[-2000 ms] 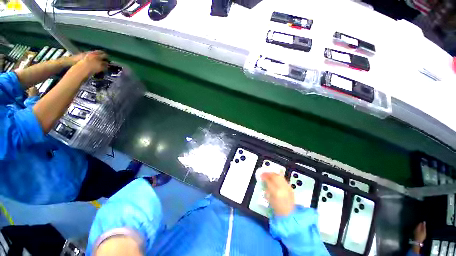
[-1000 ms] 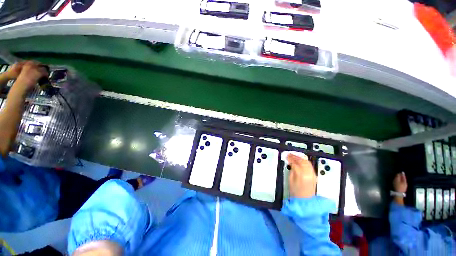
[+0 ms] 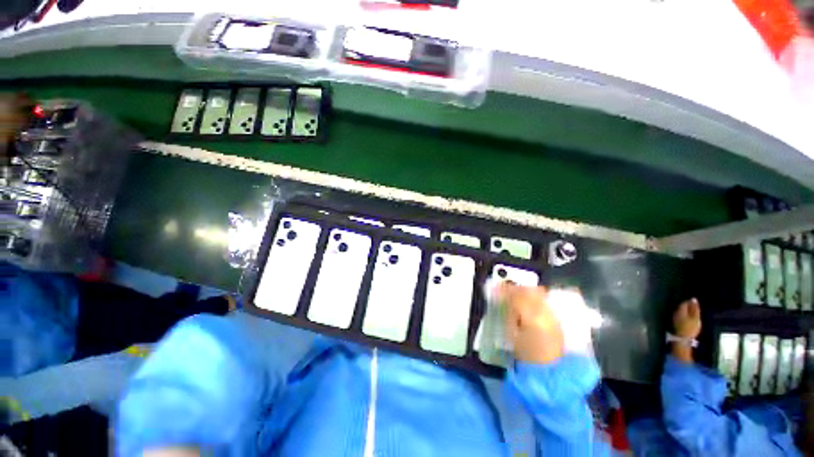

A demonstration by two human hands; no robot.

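Five pale green-white phones or back covers, such as the middle one (image 3: 393, 293), lie in a row in a black tray (image 3: 413, 317). Their dark camera circles are at the far end. My right hand (image 3: 533, 328) is blurred, over the rightmost phone (image 3: 492, 334), with its fingertips near the camera end. A whitish, crinkled or shiny patch shows beside the hand; whether the fingers pinch anything cannot be told. My left hand is out of the picture, below the bottom edge; only the left sleeve shows.
More phones (image 3: 511, 247) show behind the tray, with a small shiny roll (image 3: 562, 253). Film scraps (image 3: 243, 234) lie left. A phone tray (image 3: 251, 112) sits on the green surface beyond. Clear trays (image 3: 482, 76) hold black devices on the white shelf. Another person's hand (image 3: 685, 321) is right, near stacked trays.
My right hand has moved right along the row, from the second phone to the fourth, then to the fifth. The view has shifted right, and a far phone tray now shows.
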